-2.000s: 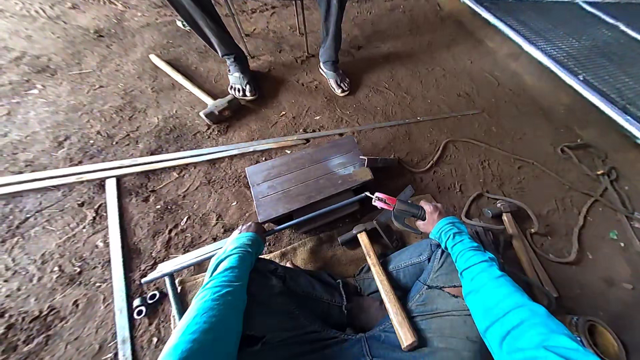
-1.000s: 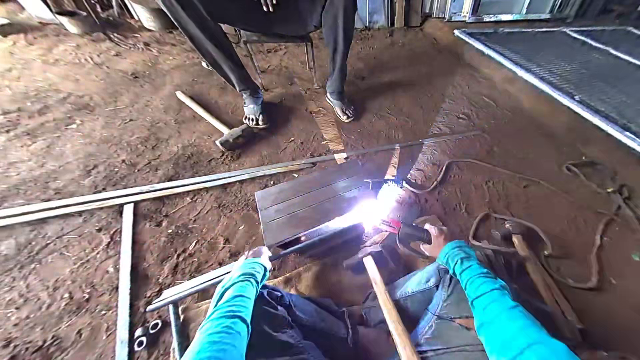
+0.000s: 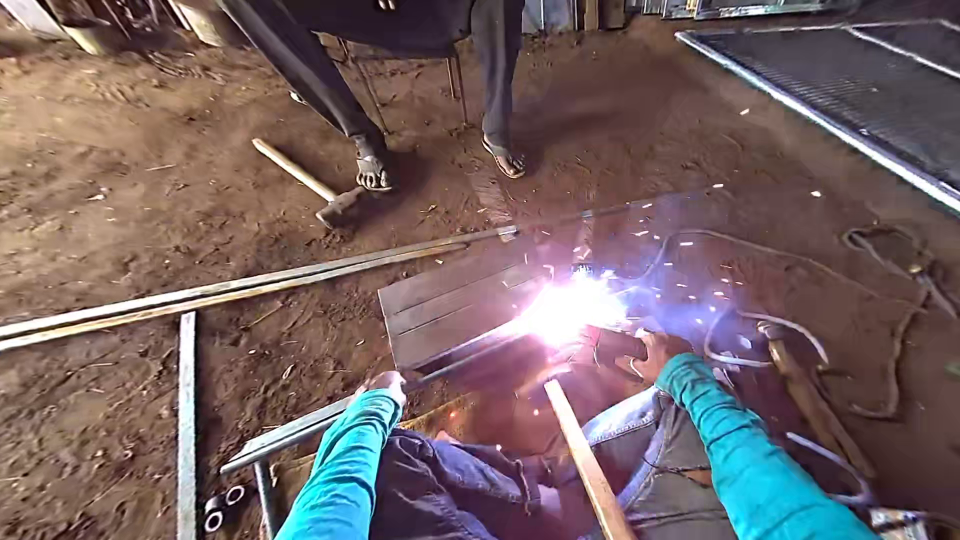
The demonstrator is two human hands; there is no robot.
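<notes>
My left hand (image 3: 386, 384) grips a long metal bar (image 3: 300, 429) that runs across a dark slatted block (image 3: 442, 304). At the block's right end a bright welding arc (image 3: 574, 306) throws sparks and hides the bar's end. Just right of the glare, my right hand (image 3: 654, 354) is closed around the electrode holder (image 3: 611, 346), whose tip is lost in the light. Below the arc, a hammer's wooden handle (image 3: 589, 457) lies over my lap, its head washed out by the glare.
A seated person's sandalled feet (image 3: 371, 172) are ahead, beside a sledgehammer (image 3: 341, 206). Long metal bars (image 3: 247, 286) lie on the dirt at left, with another bar (image 3: 187, 420). Cable (image 3: 896, 352) and a second hammer (image 3: 802, 390) lie at right. A mesh-filled metal frame (image 3: 847, 127) is at upper right.
Two seconds ago no arc showed and the electrode holder was plainly visible. The arc appears one second ago and now looks larger, with flying sparks. My left hand stays on the bar.
</notes>
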